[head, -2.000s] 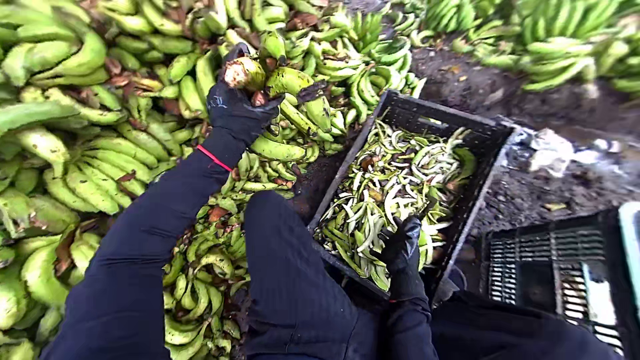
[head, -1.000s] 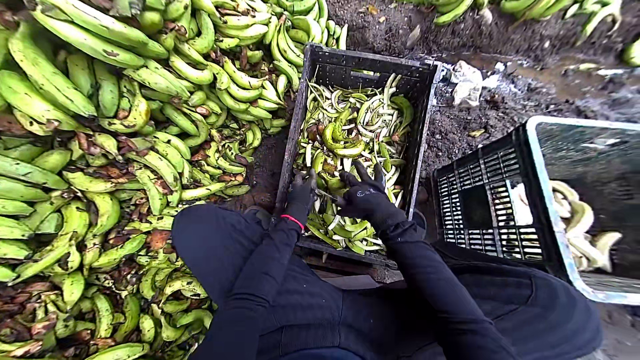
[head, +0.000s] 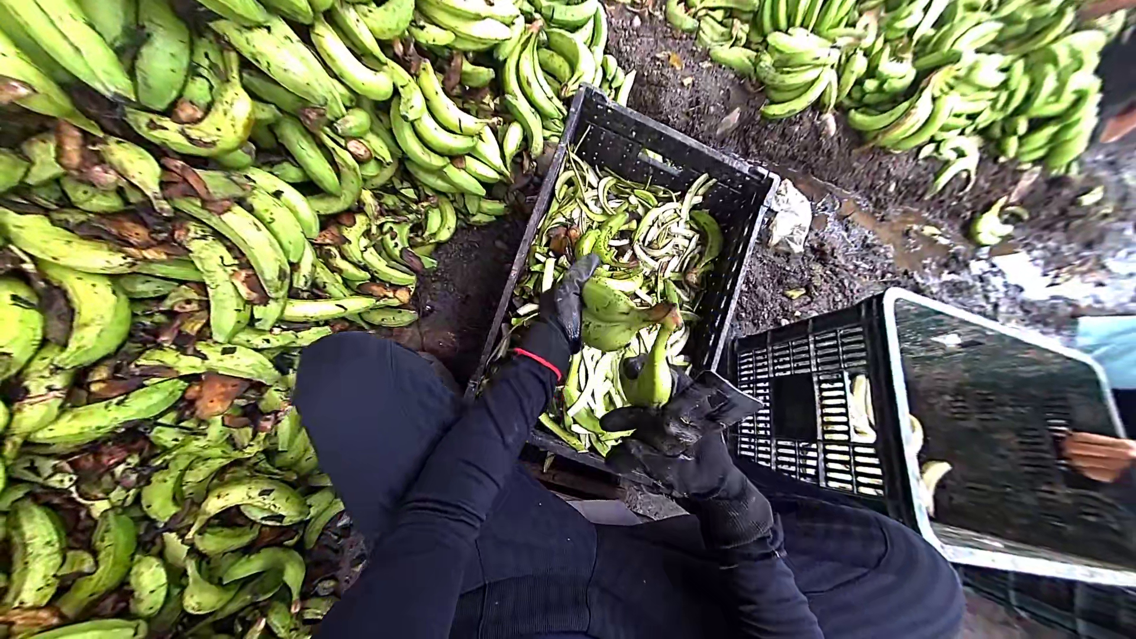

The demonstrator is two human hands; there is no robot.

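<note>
A small hand of green plantains (head: 612, 306) is held over a black plastic crate (head: 754, 191) of green and white peel strips (head: 674, 235). My left hand (head: 566, 306), in a black glove with a red band at the wrist, grips its left side. My right hand (head: 679, 435), also gloved in black, is at the plantain on its lower right. Its fingers are bent around a dark, flat-ended object (head: 732, 399), perhaps a blade; the dark gloves make the exact grip hard to see.
Green plantains (head: 257, 231) lie heaped on the left, with more bunches (head: 799, 71) at the upper right. A second black crate (head: 808, 333) with peeled plantains (head: 861, 408) stands at the right. Another person's hand (head: 1100, 454) shows beside it. White crumpled litter (head: 788, 216) lies on wet soil.
Two seconds ago my left hand held plantains over the heap; both hands are now over the peel crate with a hand of plantains. The view has shifted. Another person's hand has appeared at the right.
</note>
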